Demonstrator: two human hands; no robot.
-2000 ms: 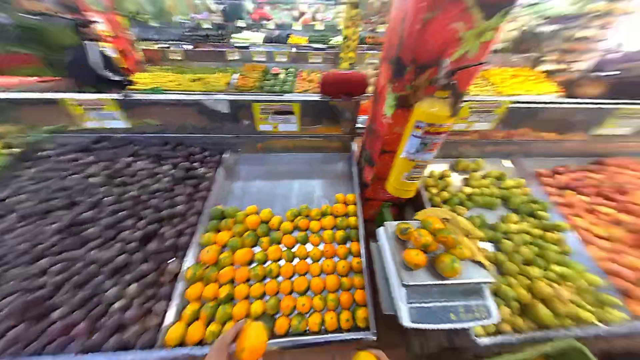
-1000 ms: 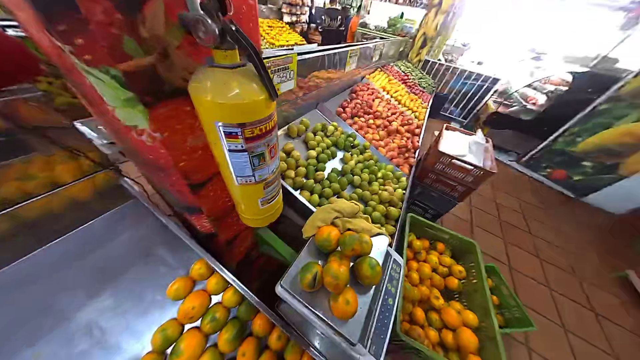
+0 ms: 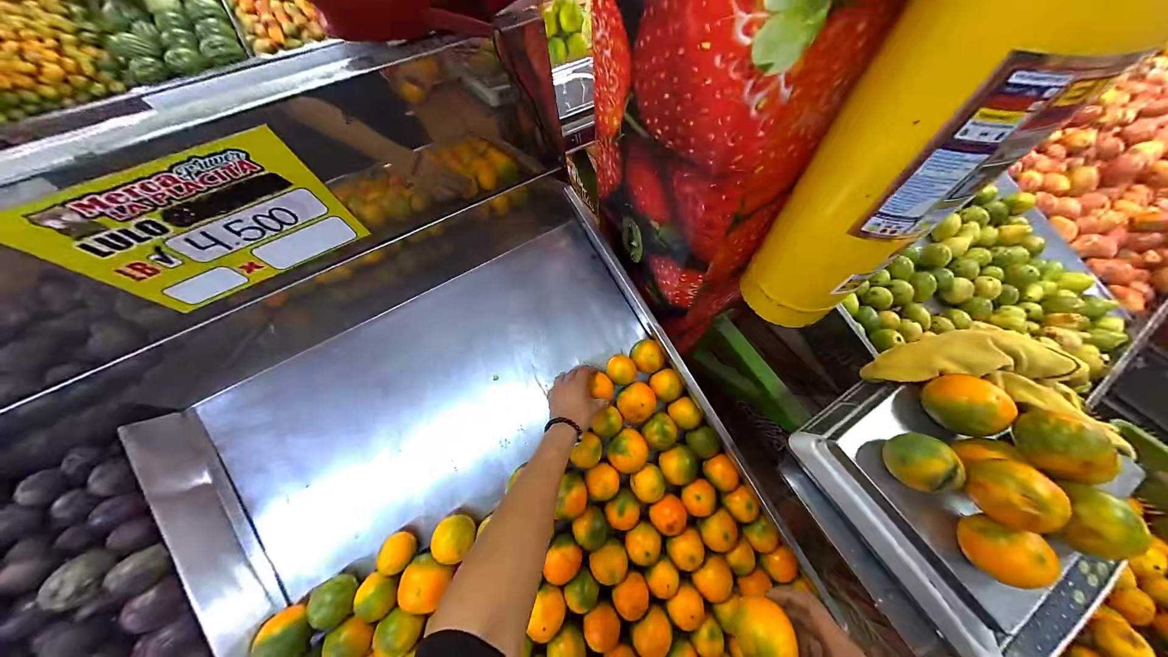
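My left hand (image 3: 573, 397), with a dark beaded bracelet at the wrist, reaches to the upper edge of the rows of orange-green fruit (image 3: 646, 516) in the metal display tray (image 3: 411, 365). Its fingers are around a small orange fruit (image 3: 600, 385) there. Low at the right of the rows, my right hand (image 3: 808, 620) holds a larger orange fruit (image 3: 765, 628), partly cut off by the frame. To the right stands a weighing scale (image 3: 922, 547) bearing several orange-green fruits (image 3: 1017, 493) and a yellow cloth or glove (image 3: 976, 354).
A yellow fire extinguisher (image 3: 876, 155) hangs beside a strawberry-printed pillar (image 3: 712, 119). Dark purple fruit (image 3: 82, 547) fills the bay at left. Green fruit (image 3: 967, 274) lies beyond the scale. A yellow price sign (image 3: 196, 219) is on the tray's back panel.
The view has swung back from the scale and aisle to the tray. Both hands, out of view one second ago, are now at the fruit rows, the left one reaching to their upper edge.
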